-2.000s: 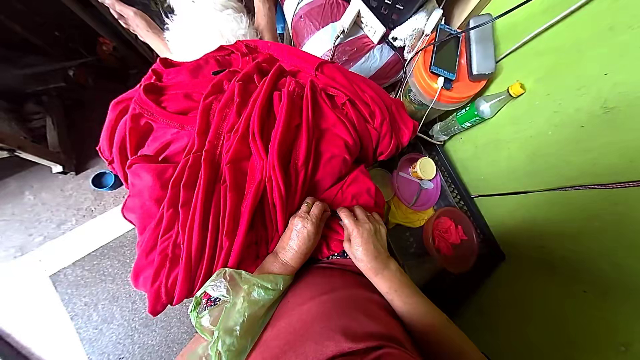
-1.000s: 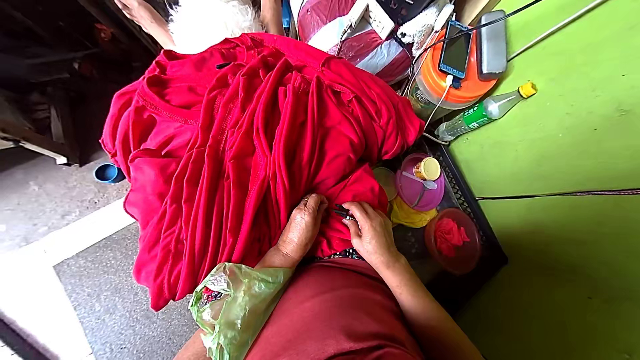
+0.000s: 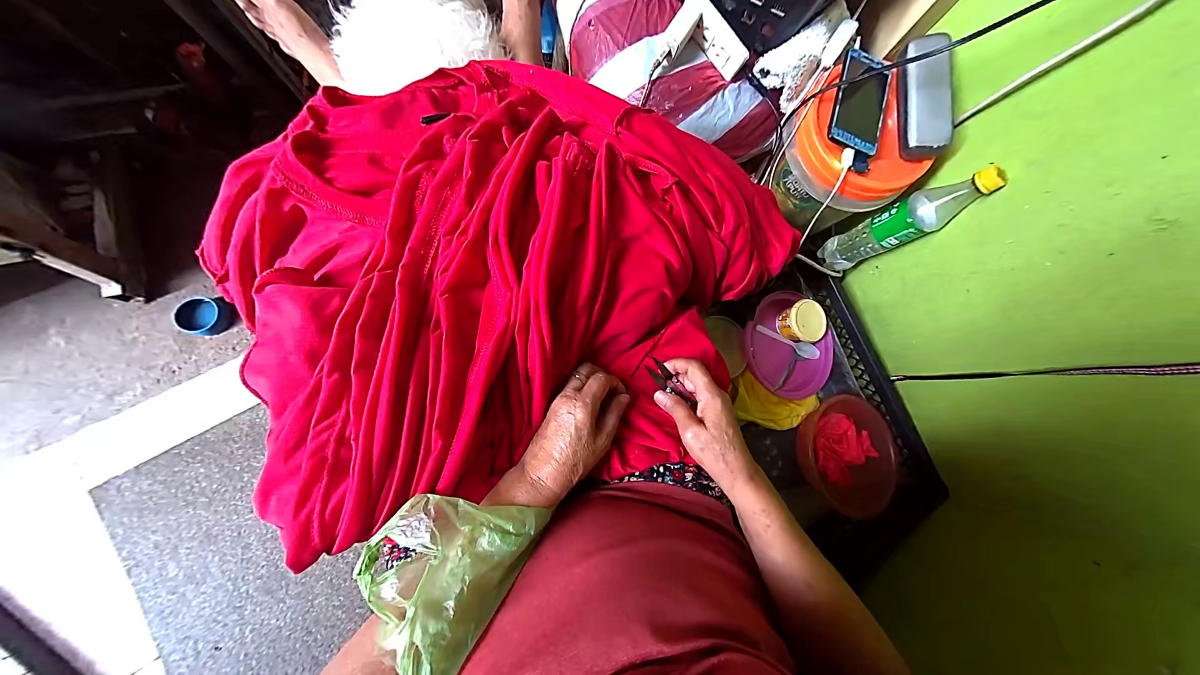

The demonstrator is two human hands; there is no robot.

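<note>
A large heap of red fabric (image 3: 487, 262), gathered in many folds with stitched seams, lies across my lap. My left hand (image 3: 574, 431) is closed on a bit of this cloth near its lower edge; a ring is on one finger. In my right hand (image 3: 703, 412) are small dark thread snips (image 3: 671, 382), their pointed blades showing past the fingers, just right of my left hand and over the cloth. Whether the blades touch the fabric cannot be told. A green translucent plastic bag (image 3: 445, 572) hangs around my left forearm.
At right, a black crate (image 3: 867, 361) bears a purple bowl (image 3: 814, 375), a yellow-lidded jar (image 3: 803, 321) and a reddish bowl (image 3: 867, 478). A plastic bottle (image 3: 909, 225) leans by an orange-lidded bucket (image 3: 905, 173) with a phone (image 3: 860, 103). Another person's arm (image 3: 292, 33) shows beyond the cloth. A blue cup (image 3: 203, 316) stands left.
My right hand has moved slightly away from my left hand. The snips, hardly visible two seconds ago, now show plainly in it. My left hand stays on the cloth.
</note>
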